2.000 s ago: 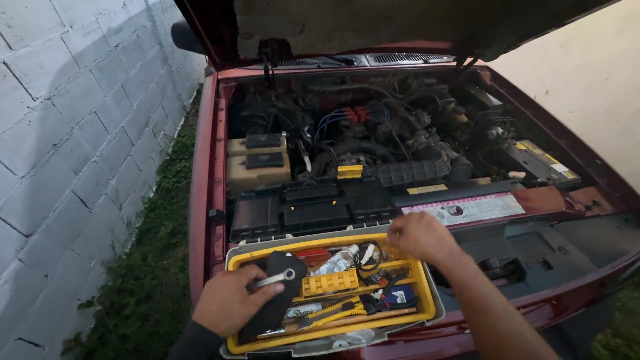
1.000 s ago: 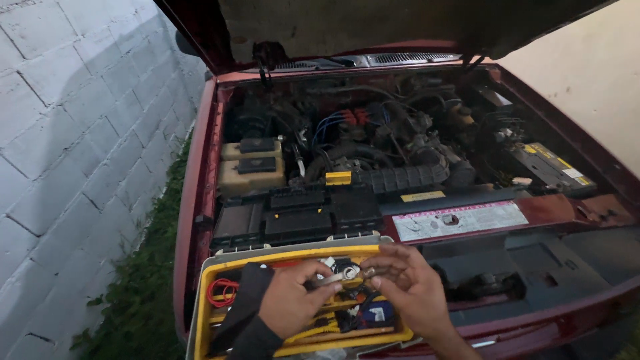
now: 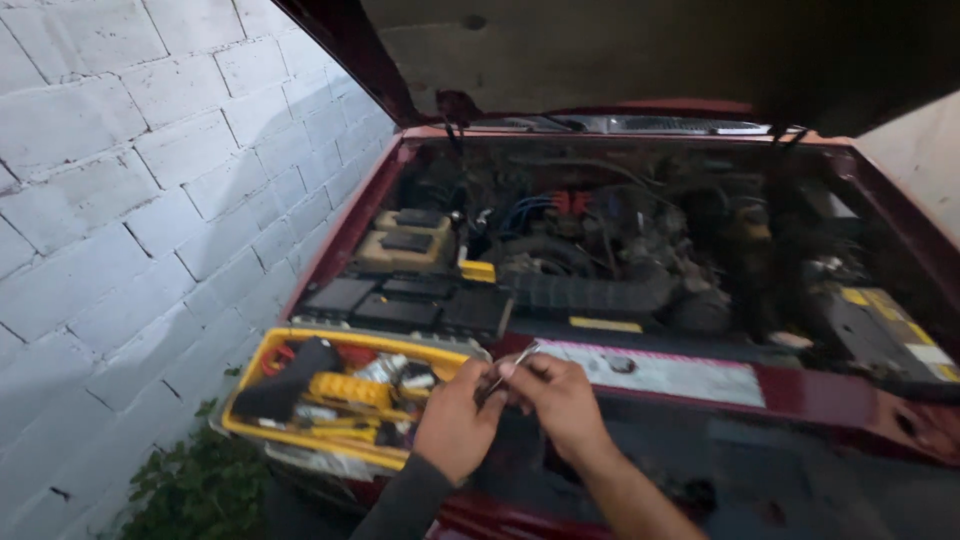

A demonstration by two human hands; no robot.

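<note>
My left hand (image 3: 459,420) and my right hand (image 3: 559,397) meet over the front edge of a dark red car. Between their fingers they hold a small metal wrench (image 3: 517,367), blurred and partly covered by the fingers. Just left of my left hand stands a yellow-rimmed toolbox tray (image 3: 247,375). In it lie a dark cloth (image 3: 289,382), a yellow plastic holder (image 3: 351,390), a red coiled cable (image 3: 277,360) and mixed tools. Whether anything else is in my right fingers cannot be seen.
The raised hood (image 3: 600,60) hangs over the engine bay (image 3: 600,232). A beige reservoir (image 3: 401,244) is at its left, a battery (image 3: 885,322) at its right. A white block wall (image 3: 165,187) and green plants (image 3: 199,480) border the car's left side.
Two seconds ago my hands were apart, the left with the wrench and the right over the tray. They came together over the tray and are now right of it. The view has shifted.
</note>
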